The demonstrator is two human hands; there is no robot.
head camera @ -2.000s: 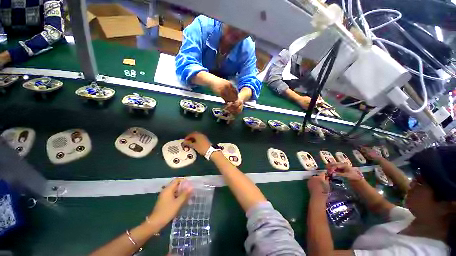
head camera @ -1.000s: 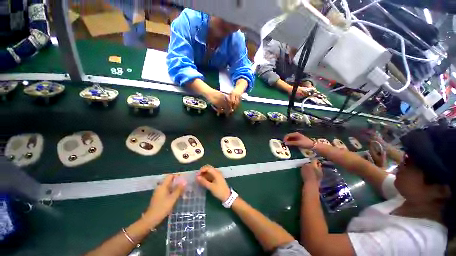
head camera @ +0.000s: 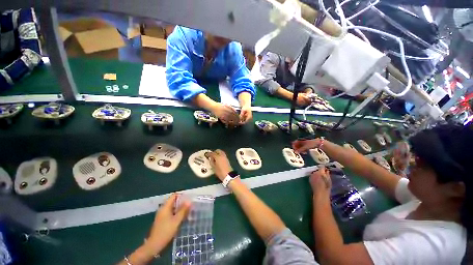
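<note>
My left hand pinches the top edge of a translucent gridded part sheet, which lies over the green near-side worktop. My right hand reaches over the belt's near metal strip, its fingertips on a flat cream cover at the cover's upper right. Whether a small piece is between those fingers is hidden. Other cream covers lie on the belt on both sides, one just left and one just right.
A far row of wired housing halves stands on the green belt. A worker in blue sits opposite. A right-hand neighbour's arm reaches over the belt, with a shiny dark part sheet below. A rail with a white adapter hangs overhead.
My right hand has moved from the sheet up and forward onto a cover. The near covers have shifted rightward in view. My left hand still holds the sheet.
</note>
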